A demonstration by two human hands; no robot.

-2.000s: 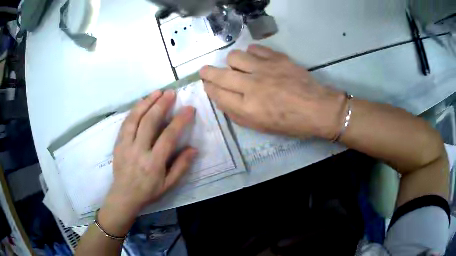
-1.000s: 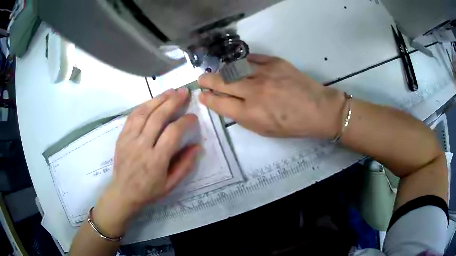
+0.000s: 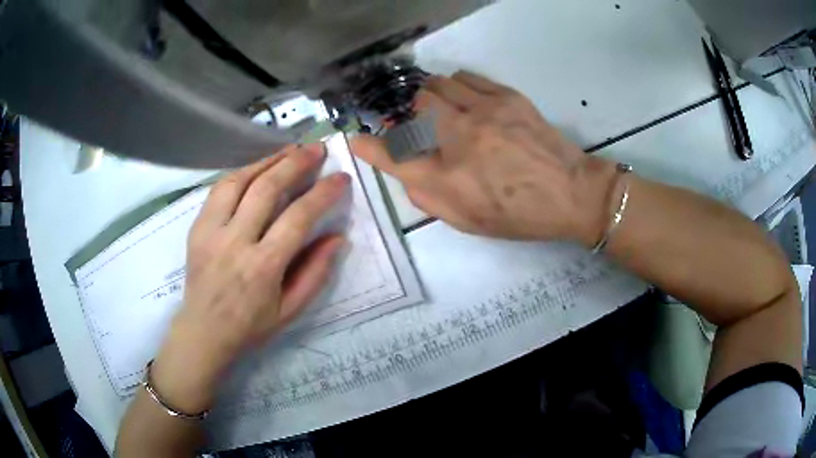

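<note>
The white paper pattern (image 3: 134,295) with printed lines lies on the green fabric panel (image 3: 143,212), whose border shows along its far and right edges. My left hand (image 3: 255,241) lies flat on the pattern, its fingertips near the upper right corner. My right hand (image 3: 501,165) is at the sewing machine head (image 3: 224,72), its thumb side near the panel's corner and its other fingertips partly hidden by the dark tension parts (image 3: 389,89). The ridged grey knob (image 3: 412,136) stands in front of the right hand. The needle area is mostly hidden.
A printed ruler (image 3: 429,347) runs along the front of the white table (image 3: 555,259). A slim black pointed tool (image 3: 729,103) lies at the right. Green cloth (image 3: 677,349) shows below the table at the right. The machine head covers the upper left.
The machine head now fills more of the view. The panel's corner and my left hand are nearer the needle area. My right fingers have moved up beside the tension parts, behind the knob.
</note>
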